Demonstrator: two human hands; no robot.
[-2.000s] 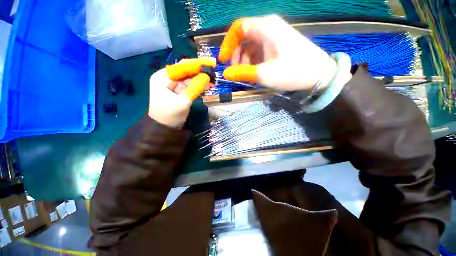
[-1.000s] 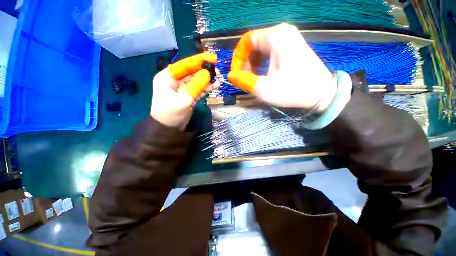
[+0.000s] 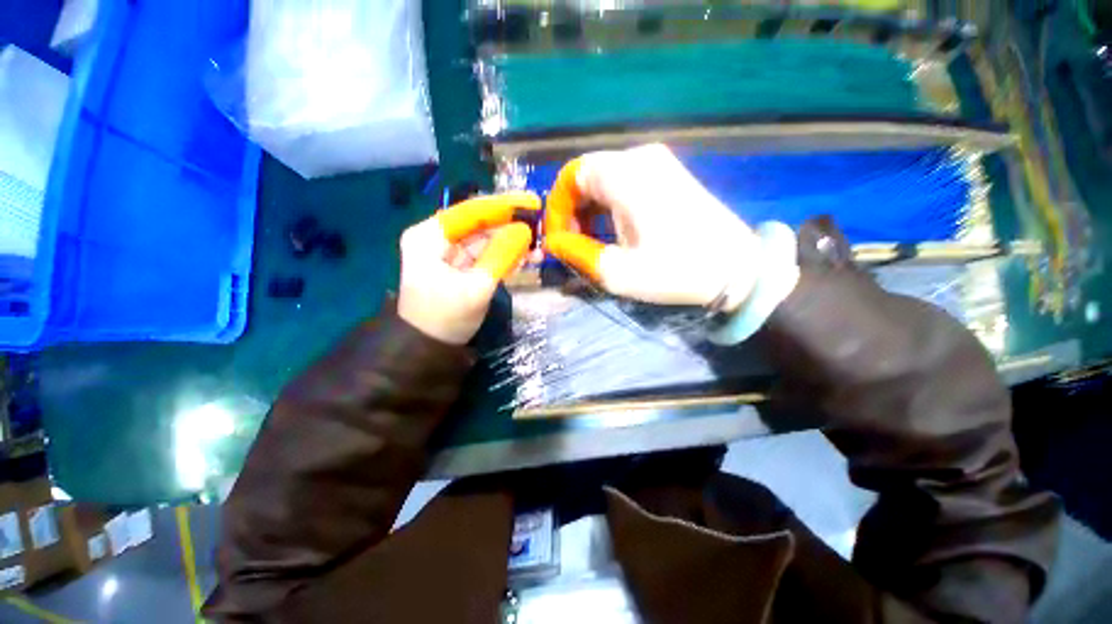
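Note:
My left hand [image 3: 454, 271], with orange finger cots, pinches a small black connector housing [image 3: 528, 224] between thumb and forefinger. My right hand [image 3: 652, 229], also with orange cots, has its thumb and forefinger right beside the housing. The fingertips are blurred, and whether they pinch a wire cannot be told. The blue lead wires [image 3: 854, 195] lie in a tray behind my right hand. The white lead wires [image 3: 610, 354] lie in the tray nearest my body, partly under my right wrist.
Green lead wires [image 3: 707, 92] lie in the tray beyond the blue. Mixed-colour harnesses [image 3: 1037, 195] lie at the right. A blue bin [image 3: 146, 183] and a whitish plastic-covered box [image 3: 342, 85] stand left. Loose black housings [image 3: 315, 240] lie on the green mat [image 3: 329, 305].
The view has shifted, so the bench sits lower in the picture. My right hand has come closer to the housing in my left hand, which keeps its pinch.

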